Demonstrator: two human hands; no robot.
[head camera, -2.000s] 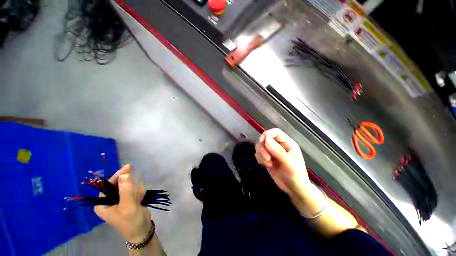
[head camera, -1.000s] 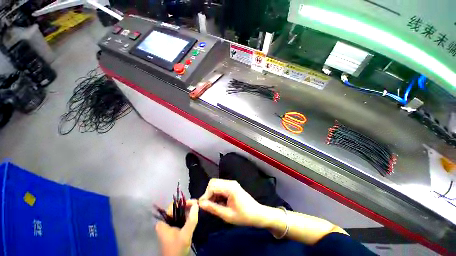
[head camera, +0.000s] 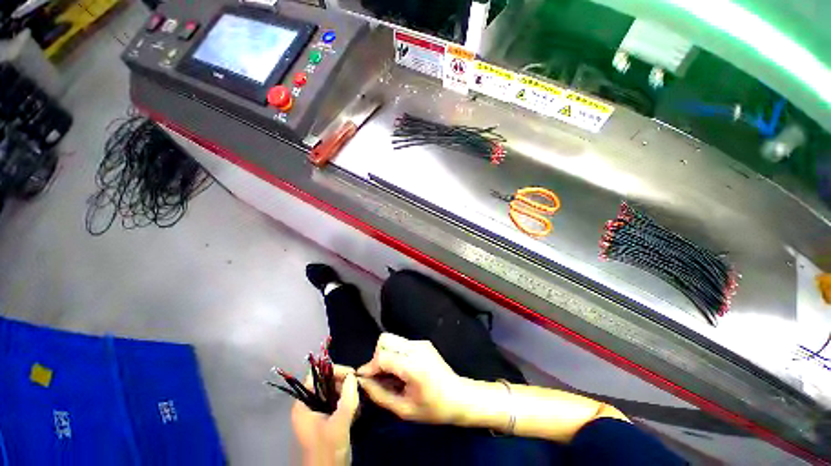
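Observation:
My left hand (head camera: 326, 426) holds a bunch of short black cables (head camera: 312, 390) at the lower middle, with red and black wire ends fanned out at the top. My right hand (head camera: 401, 378) is beside it, thumb and finger pinched together at the left hand's fingertips. Something thin and dark shows between them, too small to tell clearly. On the steel table, one cable bundle (head camera: 446, 136) lies near the control panel and a larger flat row of cables (head camera: 670, 259) lies to the right, with red ends. Orange-handled scissors (head camera: 533, 211) lie between them.
The control panel has a touchscreen (head camera: 241, 53) and a red emergency stop (head camera: 279, 96). A brown-orange handled tool (head camera: 334, 143) lies beside it. The table's red edge (head camera: 401, 244) runs diagonally before my knees. A blue crate (head camera: 109, 400) stands lower left, black cable coils (head camera: 141, 177) on the floor.
Since two seconds ago, my hands have come together and the view has swung up over the machine. Over the last second, the hands have stayed together with little movement.

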